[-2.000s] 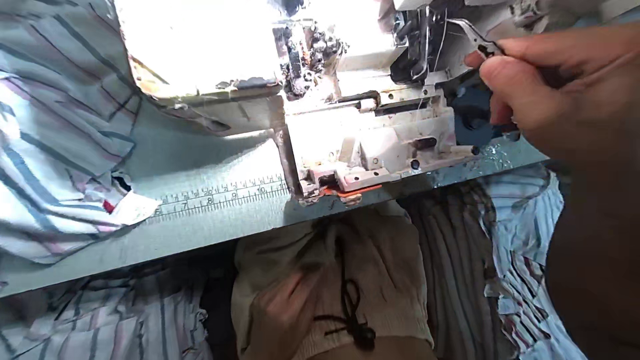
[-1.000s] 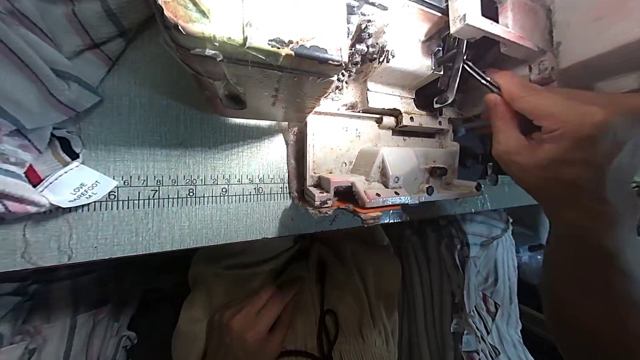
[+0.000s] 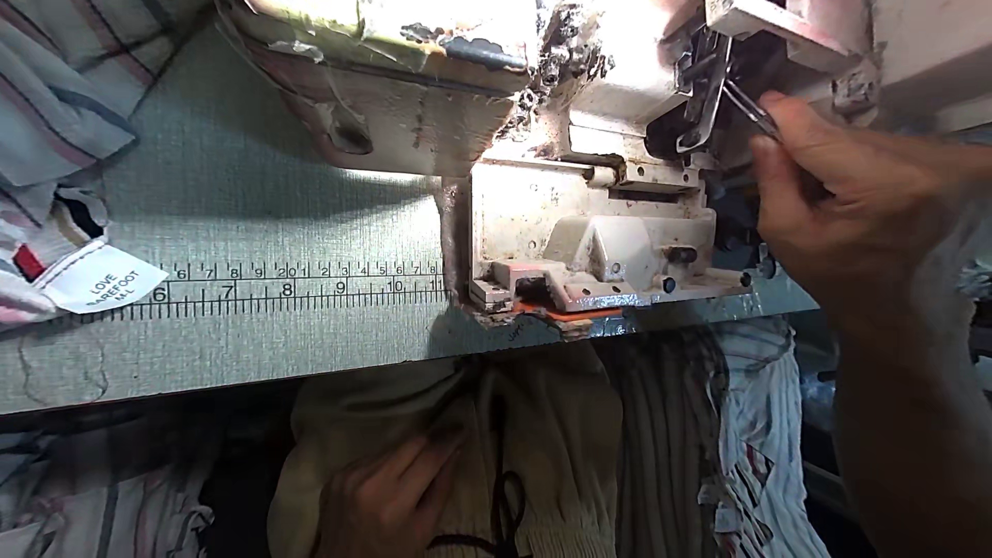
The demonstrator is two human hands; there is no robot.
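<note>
My right hand (image 3: 845,186) grips metal tweezers (image 3: 750,110) between thumb and fingers. Their tips reach the metal looper parts (image 3: 709,93) at the right side of an industrial overlock sewing machine (image 3: 403,85). The machine's hinged front cover (image 3: 527,209) hangs lowered over the table edge, showing the mechanism. My left hand (image 3: 387,496) rests low on my lap, on beige drawstring trousers (image 3: 558,434); its fingers are bent, and nothing can be made out in it.
A measuring scale (image 3: 310,291) runs along the green table (image 3: 256,341). Striped fabric (image 3: 62,116) with a white label (image 3: 105,279) lies at the left. More striped garments (image 3: 759,426) hang below the table edge. Lint and grime cling around the needle area.
My right hand still holds the tweezers; their tips are now at the looper parts, lower than two seconds ago. The view has shifted closer to the machine.
</note>
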